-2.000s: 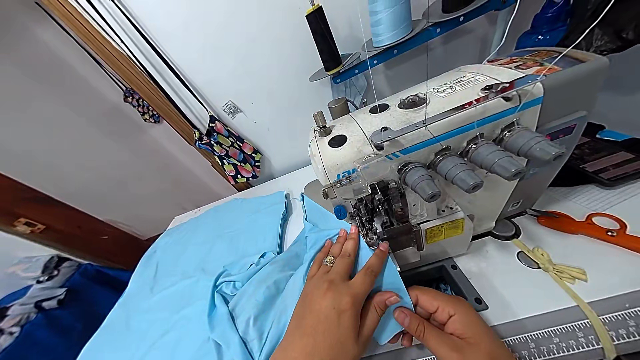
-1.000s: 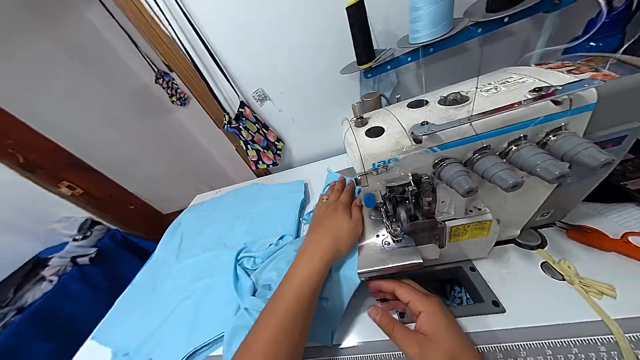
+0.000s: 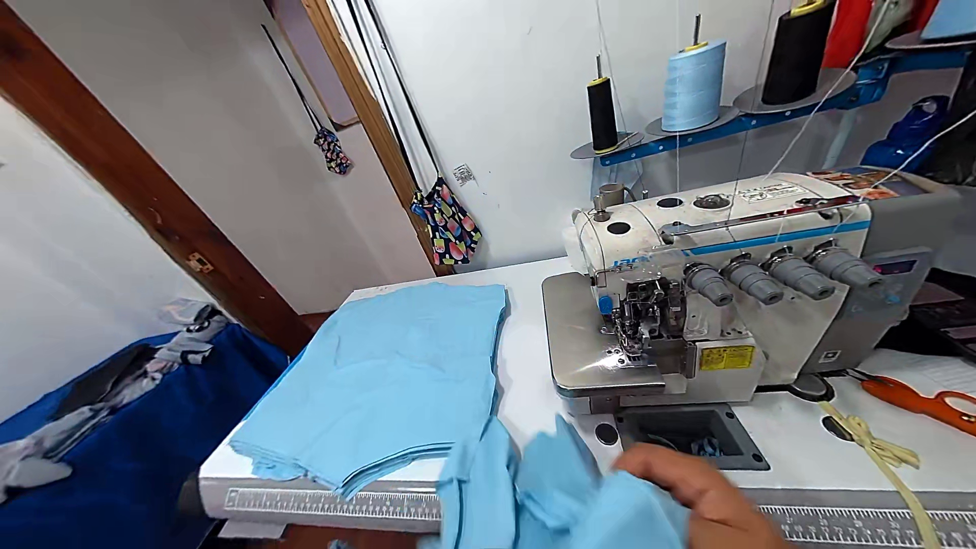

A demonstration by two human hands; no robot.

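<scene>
A loose piece of light blue fabric (image 3: 557,488) hangs over the table's front edge, blurred by motion. My right hand (image 3: 698,496) has its fingers closed on that fabric, at the lower middle right. My left hand is out of view. To the left lies a flat stack of light blue cut fabric pieces (image 3: 389,366). The overlock sewing machine (image 3: 732,282) stands behind my right hand, and its metal cloth plate (image 3: 587,343) has no fabric on it.
Orange-handled scissors (image 3: 919,400) and a tied yellow strip (image 3: 869,438) lie at the right. A ruler tape (image 3: 343,503) runs along the table's front edge. Thread cones (image 3: 694,88) stand on a blue rack. Blue cloth (image 3: 145,450) with garments on it lies at the left.
The fabric that was at the machine's needle area is now off the machine, in front of the table edge in my right hand. My left hand has left the view. The fabric stack now lies uncovered.
</scene>
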